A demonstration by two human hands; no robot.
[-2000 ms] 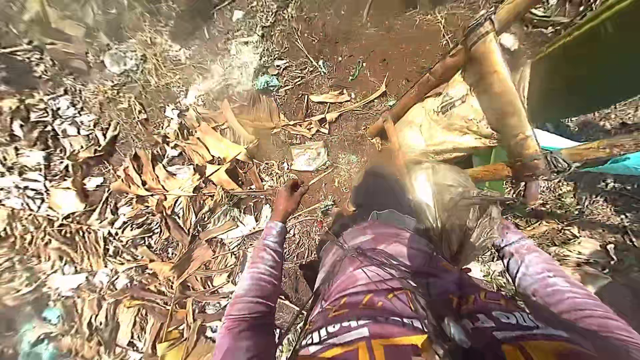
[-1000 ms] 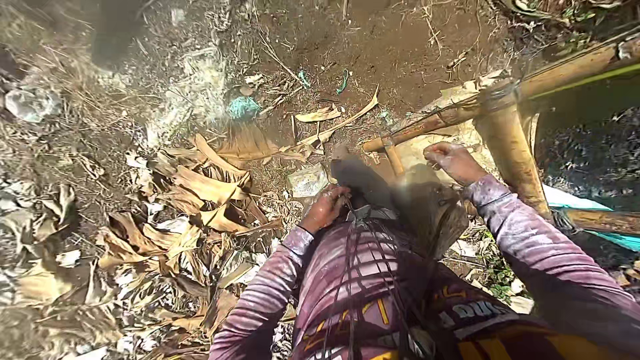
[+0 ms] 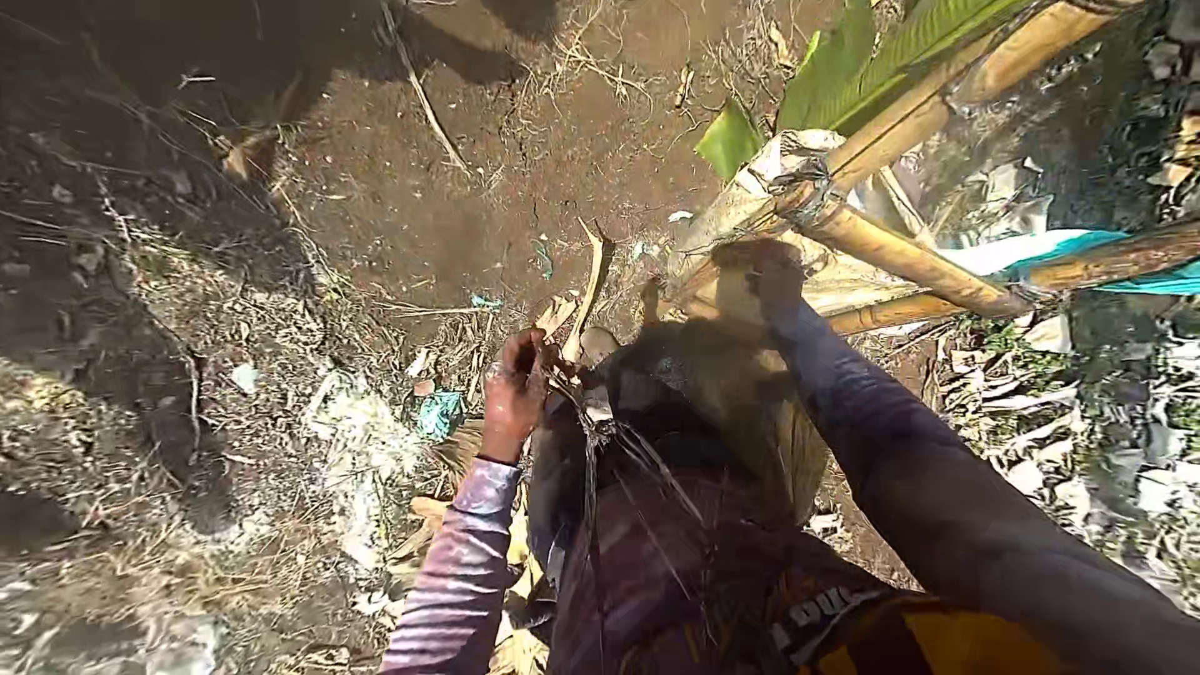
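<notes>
My left hand (image 3: 516,389) is in front of my body with its fingers curled at the top of a bundle of thin dry fibre strips (image 3: 595,436), which hang down over my shirt. The fingers seem closed on the strips, though blur hides the exact hold. My right hand (image 3: 773,277) reaches forward in shadow, close to the corner where bamboo poles (image 3: 891,253) are lashed together. It is too dark and blurred to tell whether that hand touches or holds anything. Pale sheeting (image 3: 722,225) lies around the pole corner.
Bamboo poles cross at the right, with a green banana leaf (image 3: 853,75) behind them and teal and white sheeting (image 3: 1050,248) beside them. Dry leaves and litter cover the ground below. A teal scrap (image 3: 439,414) lies left of my left hand, and a dry stalk (image 3: 592,281) lies ahead.
My right hand has moved forward to the corner of the bamboo poles. My left hand stays near the fibre strips at my front. The view has turned and shifted.
</notes>
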